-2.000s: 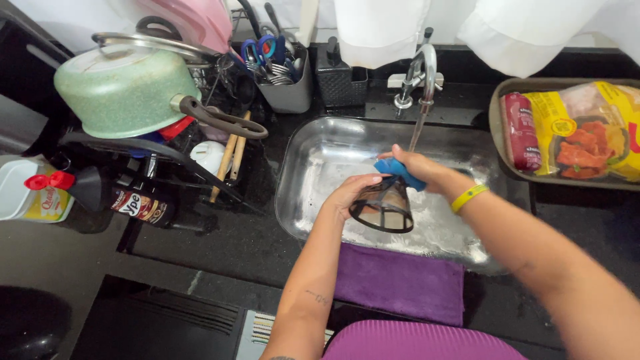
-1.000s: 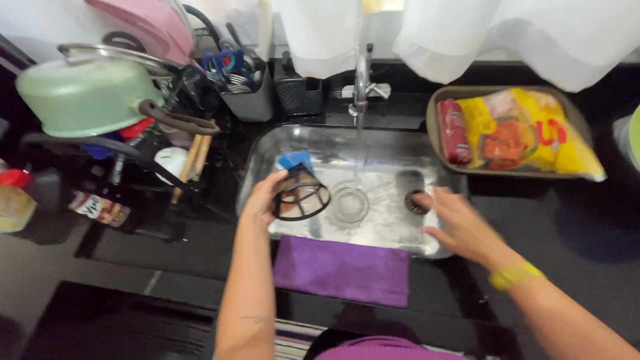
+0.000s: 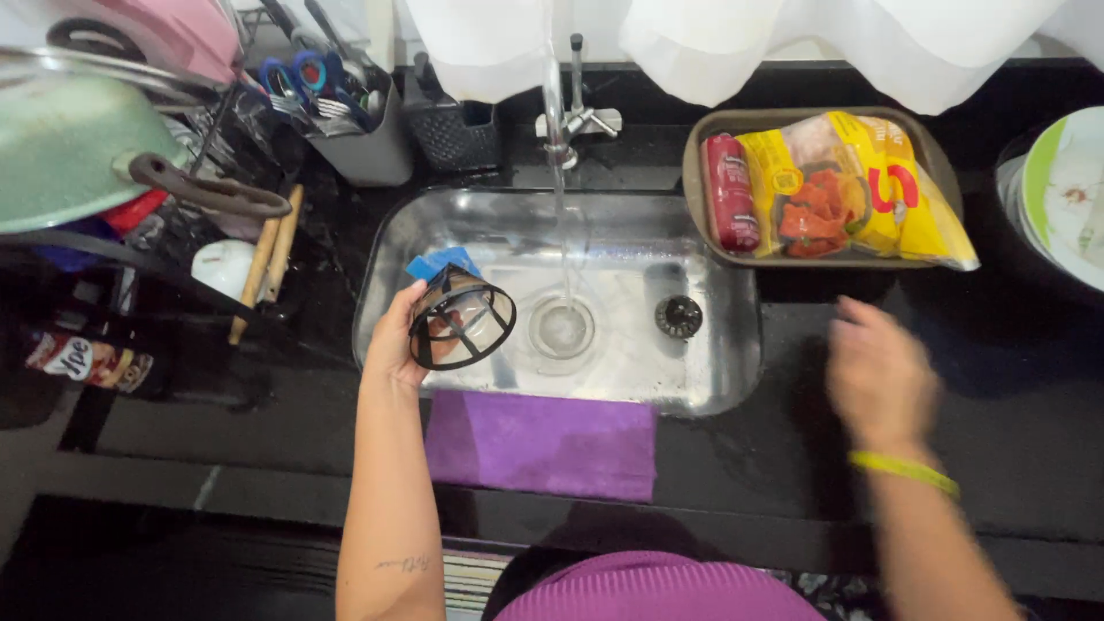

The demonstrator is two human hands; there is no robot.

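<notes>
My left hand [image 3: 404, 335] grips a black mesh coffee filter [image 3: 463, 319] by its side over the left part of the steel sink [image 3: 638, 379]; the wide rim faces up toward me. Just behind the filter shows a blue sponge or cloth [image 3: 444, 260]; whether the hand touches it is unclear. Water runs from the faucet [image 3: 556, 112] onto the drain [image 3: 561, 326]. A small round black part [image 3: 679, 316] lies at the right of the basin. My right hand [image 3: 884, 375], blurred, is over the counter right of the sink, its fingers partly curled; nothing shows in it.
Behind the sink's right side, a baking pan [image 3: 703, 233] holds packaged food. Plates [image 3: 1048, 190] stand far right. A purple cloth [image 3: 543, 444] lies along the front edge. Left are a green pot [image 3: 78, 155], a dish rack, a cutlery holder [image 3: 366, 147] and a bottle [image 3: 90, 360].
The right hand was at the filter with the blue sponge or cloth, then near the black part in the sink, and is now right of the basin. The left hand still holds the filter.
</notes>
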